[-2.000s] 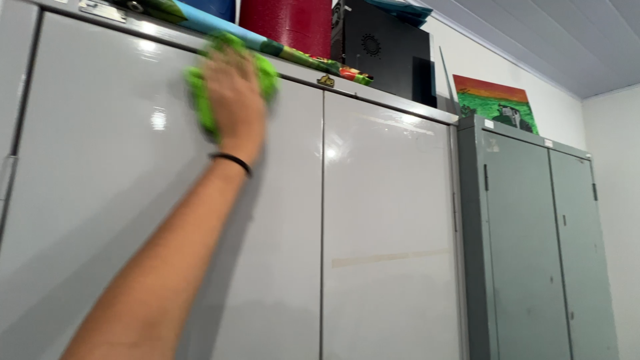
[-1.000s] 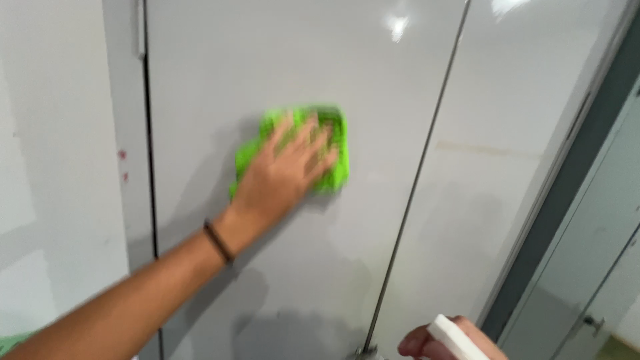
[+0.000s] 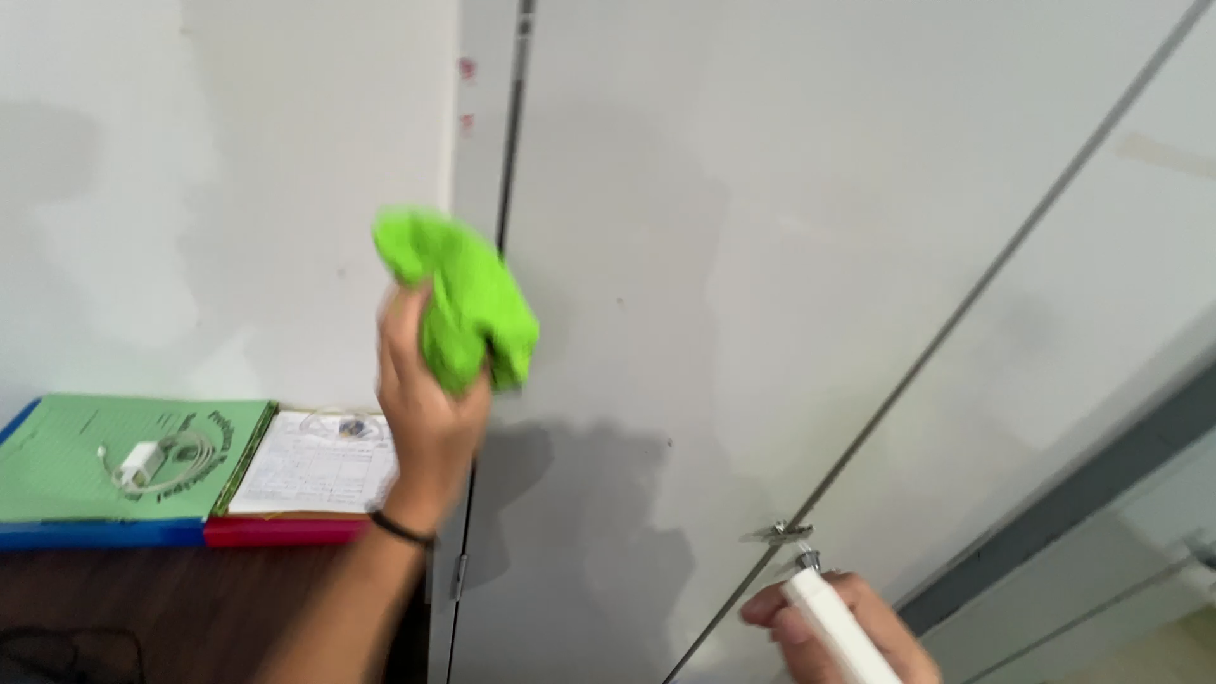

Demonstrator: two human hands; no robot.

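My left hand [image 3: 427, 408], with a black band at the wrist, grips a bunched lime-green cloth [image 3: 465, 304] near the left edge of a light grey metal cabinet [image 3: 617, 361]. The cloth is slightly blurred, and whether it touches the cabinet I cannot tell. At the bottom right, my right hand [image 3: 855, 627] is closed around a white object [image 3: 836, 627], perhaps a spray bottle's head; its lower part is out of view. Just above that hand is the metal latch [image 3: 784, 532] on the seam between the doors.
Left of the cabinet, a brown wooden surface [image 3: 190, 608] bears a green folder [image 3: 123, 456] with a white charger and cable [image 3: 142, 464] on it. Papers [image 3: 313, 465] lie beside it, by a pink-red edge. Dark cables [image 3: 66, 655] show at the lower left. A grey-green cabinet [image 3: 1073, 589] stands at right.
The cloth was flat under my left hand on the door; now it is bunched in that hand, farther left at the cabinet's edge. The view has swung down and left since the earliest frame.
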